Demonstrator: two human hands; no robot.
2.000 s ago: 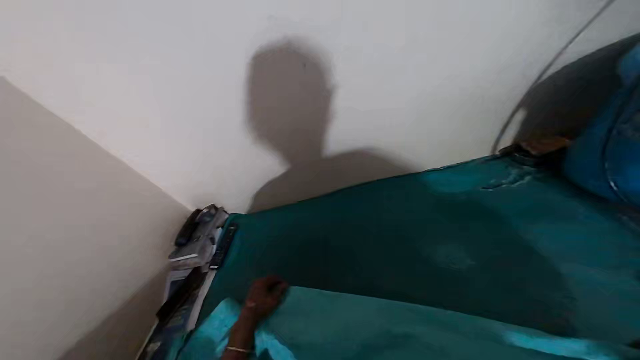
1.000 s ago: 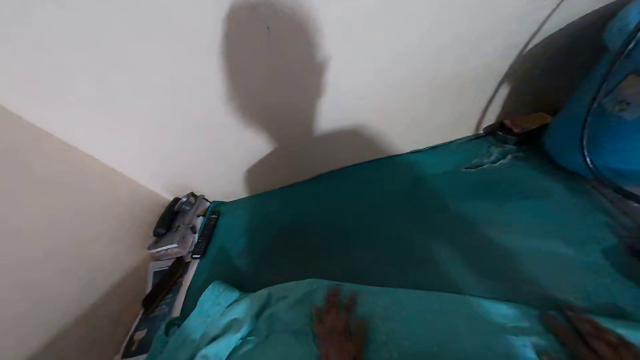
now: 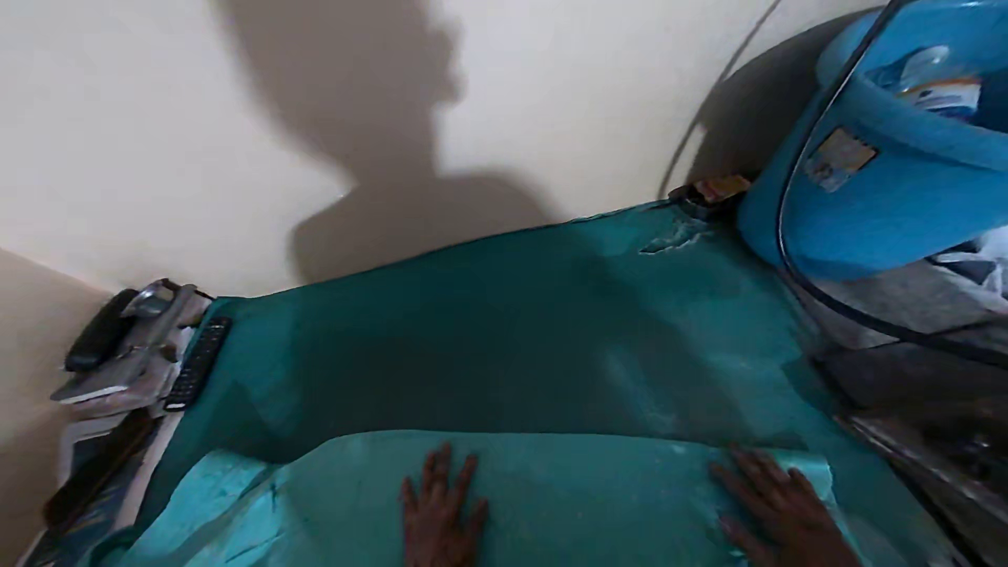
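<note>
A lighter green sheet [image 3: 583, 496] lies folded over a darker green covering [image 3: 472, 346] at the bottom of the head view. My left hand [image 3: 442, 508] rests palm down on the lighter layer near the middle, fingers spread. Farther right, my right hand [image 3: 780, 504] lies on the same layer close to its right end, its fingers apart. Neither hand grips anything. The sheet is bunched and creased at its left end. Near the wall, the dark covering has a torn or worn patch [image 3: 676, 236].
A black remote control [image 3: 198, 364] and stacked items with a dark case [image 3: 102, 331] line the left edge. A blue plastic bin [image 3: 882, 189] holding a bottle stands at right, a black cable [image 3: 787, 205] before it. A pale wall [image 3: 551, 94] rises behind.
Two seconds ago only one hand showed, at the sheet's left part; now both lie flat on it. The fold's left part has spread into a wider bunch. The view has shifted, showing more of the bin.
</note>
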